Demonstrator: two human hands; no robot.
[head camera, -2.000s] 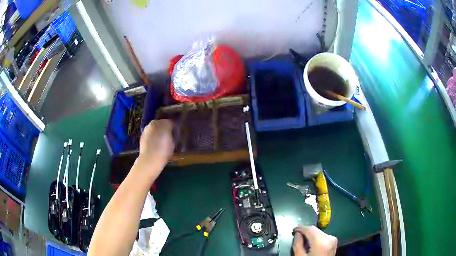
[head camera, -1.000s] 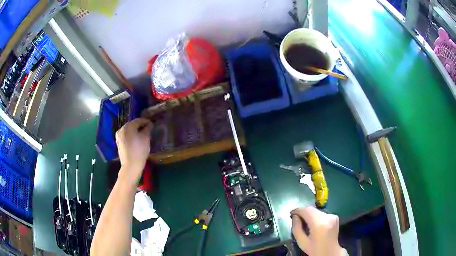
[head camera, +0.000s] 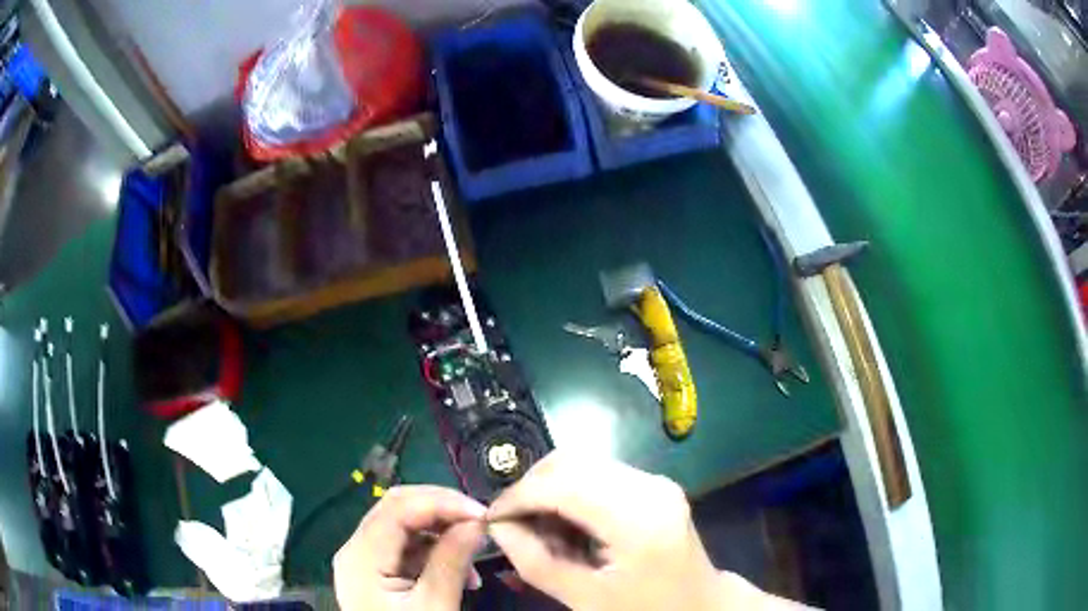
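An open black lock panel (head camera: 459, 388) lies on the green bench in front of me. Its circuit board, red wires and round part with a pale centre show, and a white ribbon cable (head camera: 457, 257) points away from me. My left hand (head camera: 412, 549) and my right hand (head camera: 597, 525) meet at the panel's lower end. Thumbs and fingertips are pinched together there; anything between them is too small or hidden to tell. The fingers cover part of the panel's lower end.
Black-yellow circlip pliers (head camera: 379, 466) lie left of the panel. Keys (head camera: 597, 334), a yellow-handled hammer (head camera: 668, 358) and blue pliers (head camera: 728, 328) lie right. Behind are the brown parts tray (head camera: 358, 287), blue bins and grease tub (head camera: 597, 90). Black panels (head camera: 84, 507) and white paper stand left.
My left hand has come back from the parts tray to the panel. My right hand has moved left from beside the panel to meet it. The view has shifted, so the bench things sit farther left.
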